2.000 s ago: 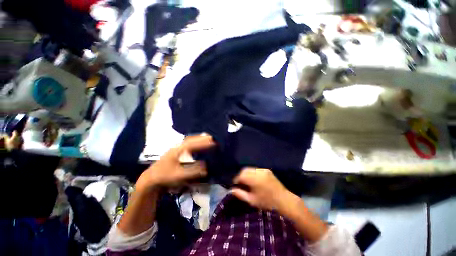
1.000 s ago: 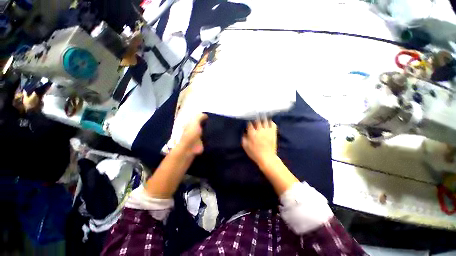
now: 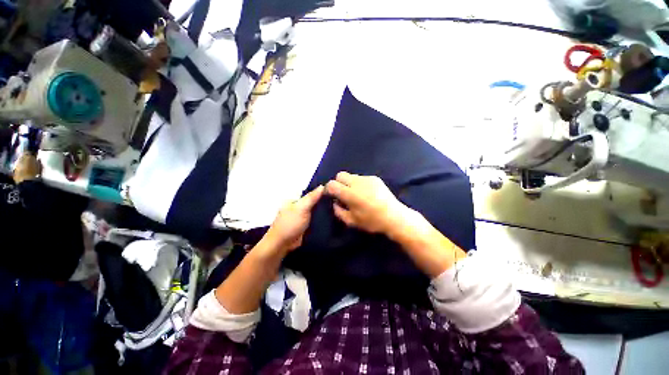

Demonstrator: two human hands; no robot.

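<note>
A dark navy fabric panel (image 3: 411, 165) lies over the front edge of the white table, with one corner pointing away from me and its near part hanging towards my lap. My left hand (image 3: 295, 218) pinches the panel's left edge. My right hand (image 3: 361, 203) is beside it, fingertips meeting those of my left hand at the same edge. The fingertips hide the exact spot they hold. The sewing machine head (image 3: 546, 139) stands to the right of the panel, apart from it.
A pile of white and navy cut pieces (image 3: 172, 165) lies at the table's left edge. Another machine (image 3: 88, 95) with a blue-green wheel stands further left. Red-handled scissors (image 3: 647, 264) lie at right; red and yellow loops (image 3: 585, 58) show behind the machine. A person's hand (image 3: 27, 167) shows far left.
The panel has turned and spread, its corner now pointing away. The white piece under my hands is no longer distinct. My right hand has moved left until its fingertips meet my left hand's.
</note>
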